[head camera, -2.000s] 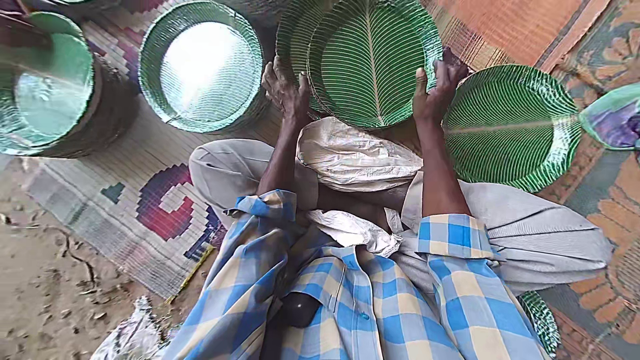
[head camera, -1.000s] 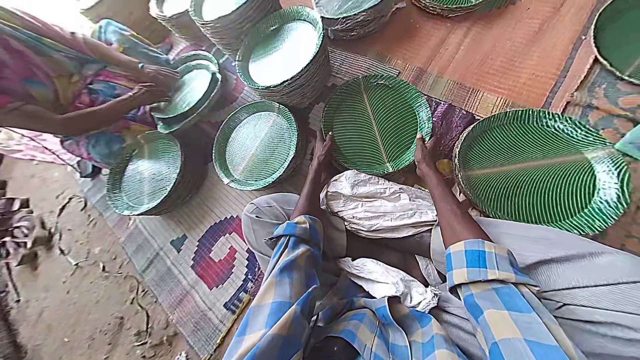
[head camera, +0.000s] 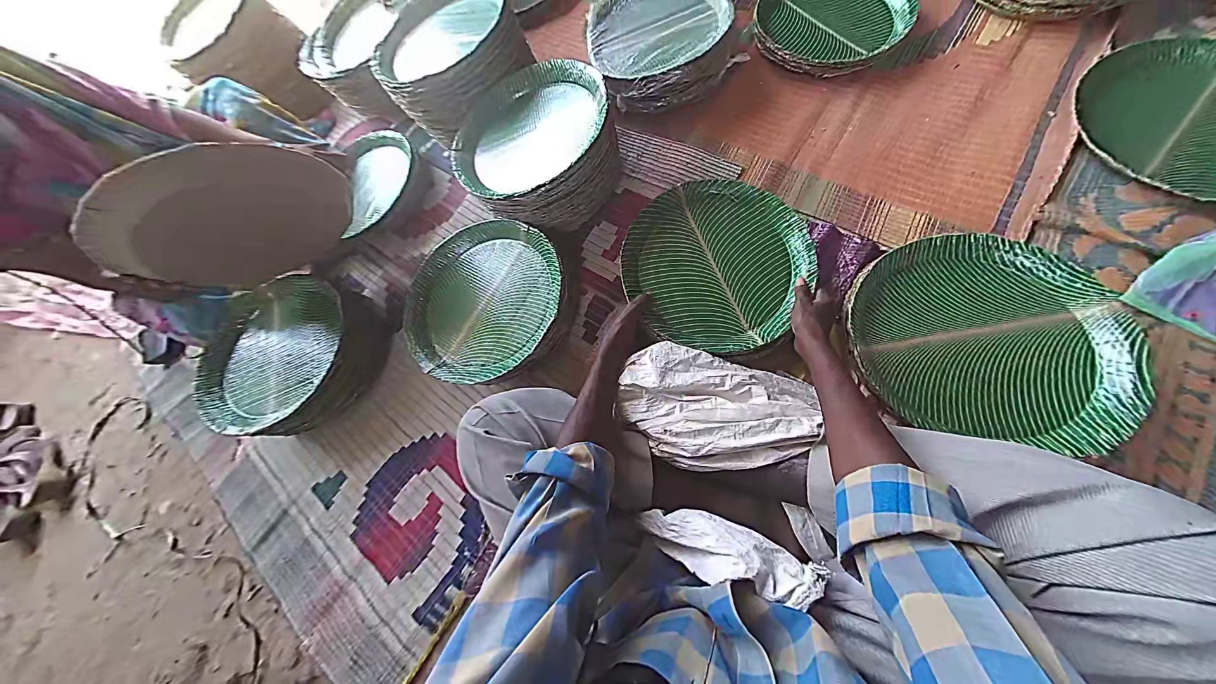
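A round green plate with a banana-leaf print (head camera: 719, 266) lies in front of me, its rim between my two hands. My left hand (head camera: 619, 332) touches the plate's lower left edge, and my right hand (head camera: 814, 318) is at its lower right edge; how firmly each grips is hard to tell. A crumpled white woven sack (head camera: 719, 407) lies between the plate and my crossed legs. Right of my right hand is a larger green leaf-print plate (head camera: 997, 342), apparently atop others. To the left stands a stack of smaller green plates (head camera: 484, 302).
Several stacks of green plates stand beyond, among them a tall one (head camera: 537, 138) and a lower-left one (head camera: 275, 356). At the left a co-worker holds a plate with its brown underside (head camera: 214, 214) showing. A patterned mat (head camera: 313, 513) borders bare ground (head camera: 142, 570).
The co-worker's plate now shows its brown underside, where a second ago a green face lay under their hands. My hands stay at the sides of the leaf-print plate. The view has shifted.
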